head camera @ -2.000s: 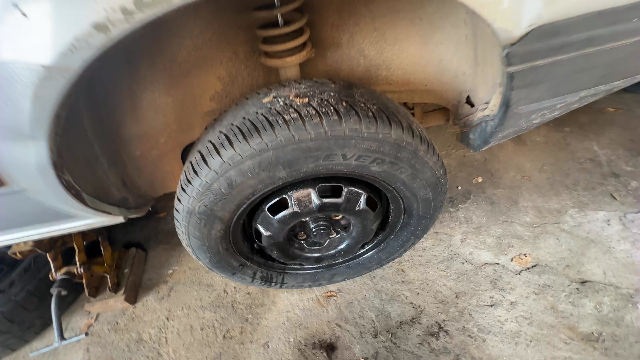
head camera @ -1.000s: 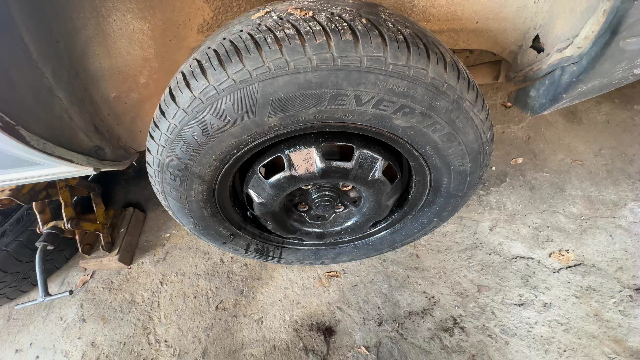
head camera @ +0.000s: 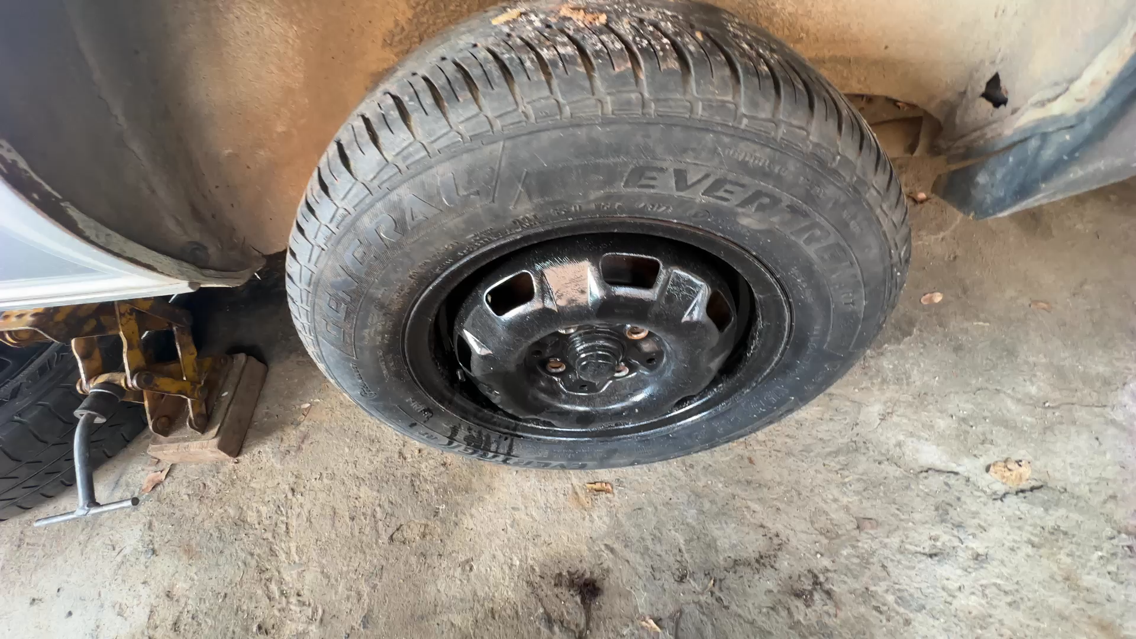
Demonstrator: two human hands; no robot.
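Observation:
Neither my left hand nor my right hand is in view. A car wheel sits in the wheel arch, its black steel rim (head camera: 595,399) facing me and its General tire (head camera: 568,173) bearing raised lettering. Around the hub centre (head camera: 596,357) several bolt positions show, some with rusty metal in them. At the left, a yellow, worn jack (head camera: 142,373) is under the car's body edge. A socket wrench with a T-shaped handle (head camera: 84,461) is fitted to the jack and hangs down close to the floor.
A wooden block (head camera: 217,417) lies by the jack, with another tire (head camera: 67,422) behind at the left edge. The wheel arch (head camera: 231,106) is dirty and rusty, with a hole at the right. Dry leaves (head camera: 1010,472) and dark stains (head camera: 581,587) mark the concrete floor.
The view has moved in closer to the wheel, and the coil spring above it has gone out of the frame. The wheel and the jack show no plain change.

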